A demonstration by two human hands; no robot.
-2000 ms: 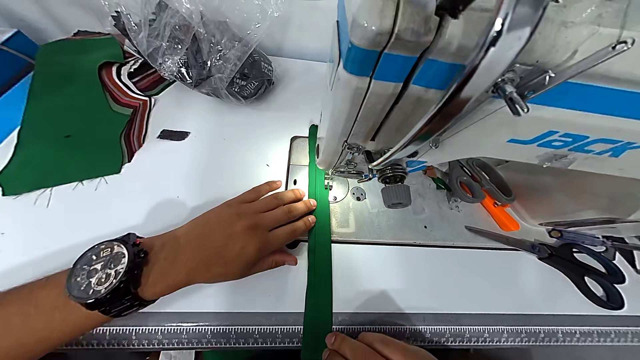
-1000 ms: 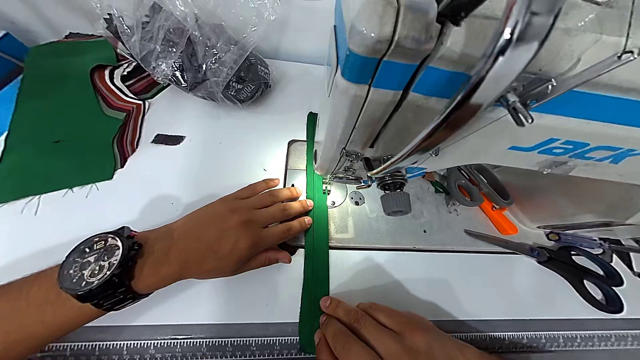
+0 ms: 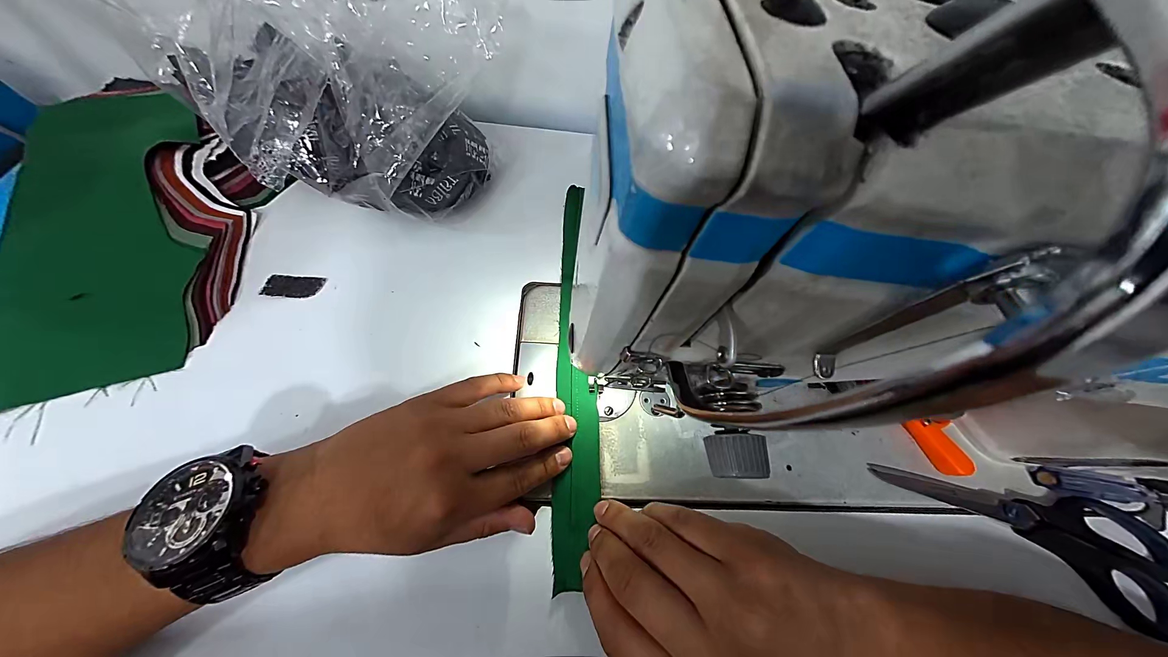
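Note:
A narrow green fabric strip (image 3: 577,493) runs front to back under the presser foot (image 3: 598,383) of a white and blue sewing machine (image 3: 730,182), across its metal bed plate (image 3: 657,465). My left hand (image 3: 429,465), with a black watch (image 3: 193,525) on the wrist, lies flat with its fingertips on the strip's left edge, just in front of the foot. Fingertips of my right hand (image 3: 693,575) rest at the strip's right edge near its front end. A line of stitching shows along the strip beside the needle area.
Green fabric (image 3: 91,246) with a striped piece (image 3: 219,265) lies at the left. Behind it sits a clear plastic bag (image 3: 347,119) with dark contents. A small dark scrap (image 3: 293,286) is on the table. Black-handled scissors (image 3: 1049,520) and an orange-handled tool (image 3: 938,447) lie at the right.
The strip has moved away from me through the machine, and its front end now shows on the table. My right hand has moved forward along it. The view has come closer.

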